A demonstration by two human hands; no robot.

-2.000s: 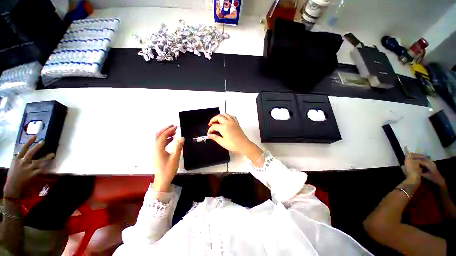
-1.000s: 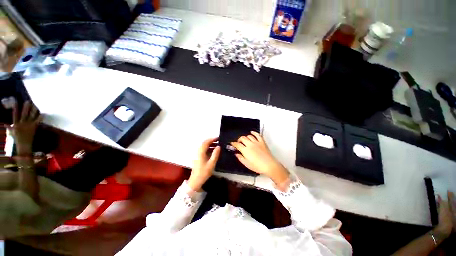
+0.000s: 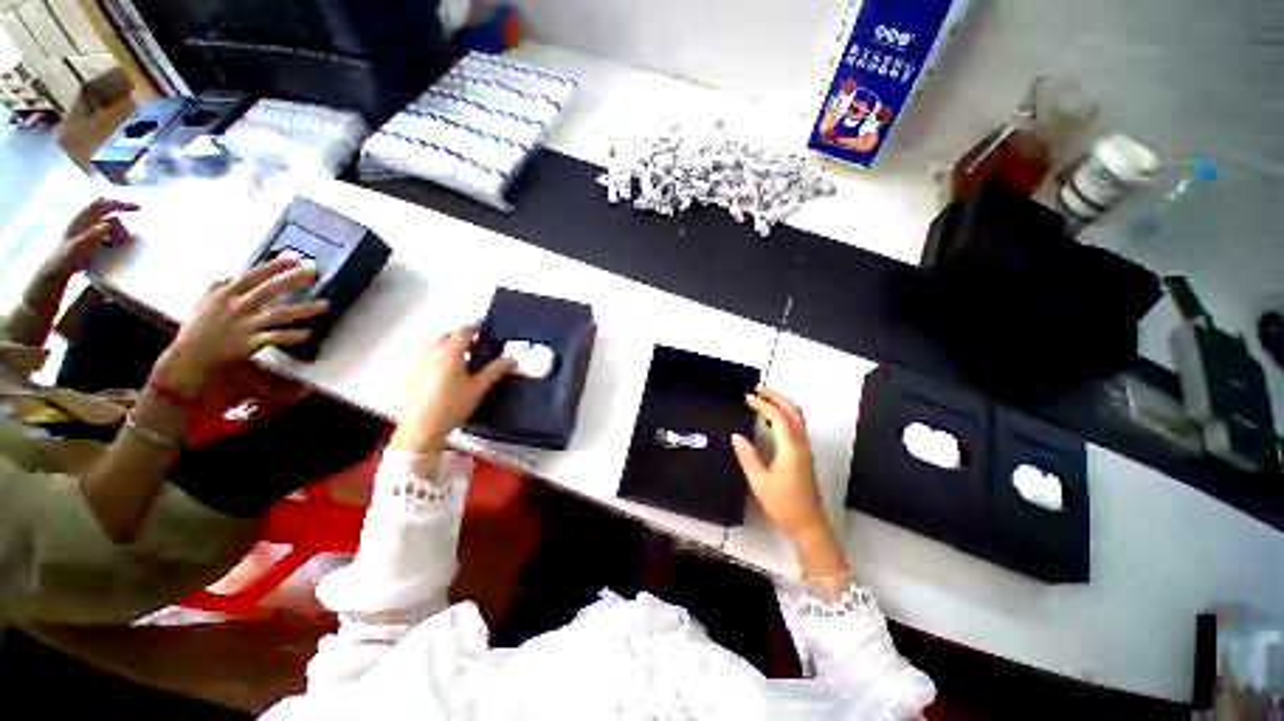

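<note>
A black box base (image 3: 711, 486) lies in front of me, with a coiled white cable (image 3: 682, 440) inside. My right hand (image 3: 786, 472) is at its right edge, fingers apart, thumb near the rim. A filled black box (image 3: 542, 409) with a white device (image 3: 530, 358) in its cutout sits to the left of the base. My left hand (image 3: 444, 392) holds that filled box by its left side, thumb over the top near the device.
Two filled boxes (image 3: 969, 528) stand at right. A cable pile (image 3: 718, 172) lies behind on the black strip (image 3: 620, 223). Bagged white items (image 3: 472, 120) are back left, black stacked parts (image 3: 1035, 296) back right. A neighbour's hand (image 3: 233, 331) touches another filled box (image 3: 342, 254).
My left hand has left the base and is now on a filled box to its left. My right hand has moved off the cable to the base's right edge. The view has shifted.
</note>
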